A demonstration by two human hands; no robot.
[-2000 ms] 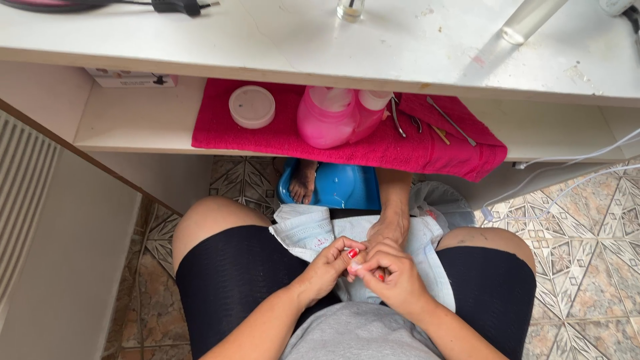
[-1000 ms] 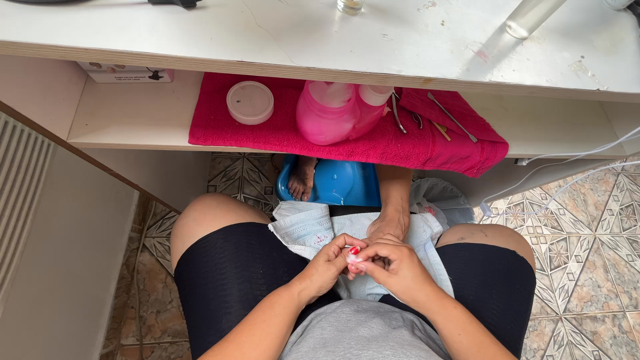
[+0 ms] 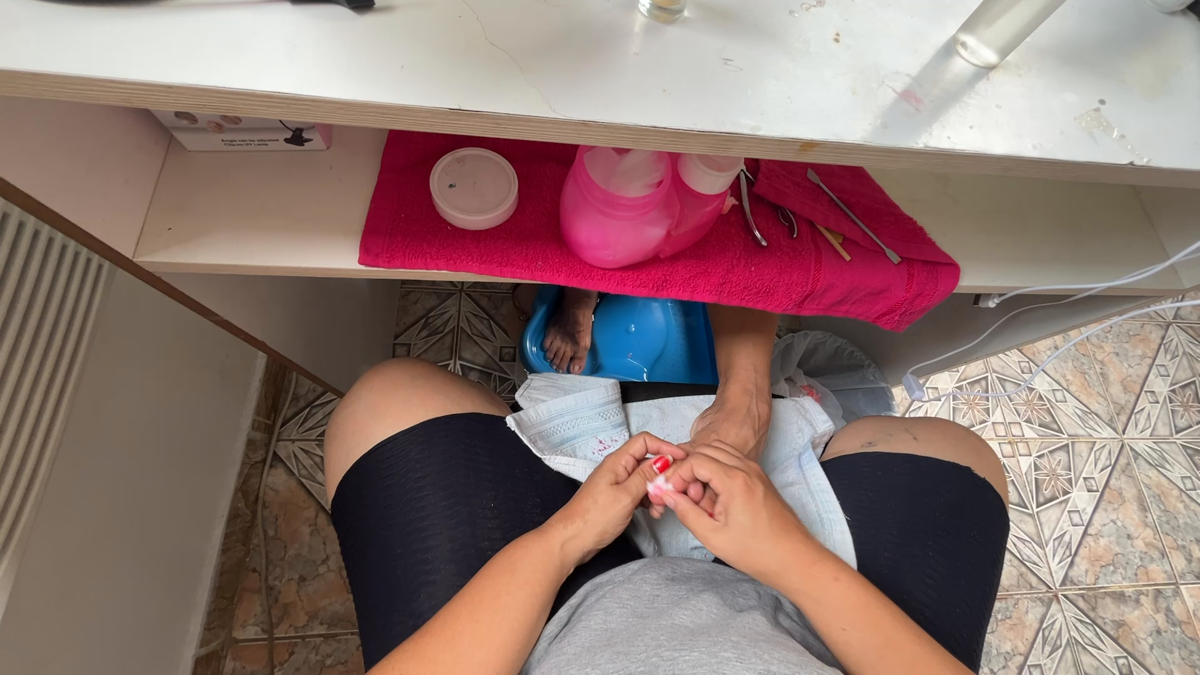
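Note:
Another person's foot rests on a light blue towel over my lap. At its toes, my left hand has thumb and index finger around a red-painted nail, seemingly the big toe's. My right hand touches my left fingers and pinches a small white-and-pink wad, apparently cotton, just below that nail. The other toes are mostly hidden by my fingers. Red specks mark the towel left of the foot.
A pink towel on the shelf holds a round lidded jar, pink bottles, nippers and a metal pusher. Below are a blue footbath with another foot, and a lined bin. White cables hang right.
My right fingers have shifted slightly at the toes; a red nail seen beneath them two seconds ago is now hidden. My left hand stays in about the same place.

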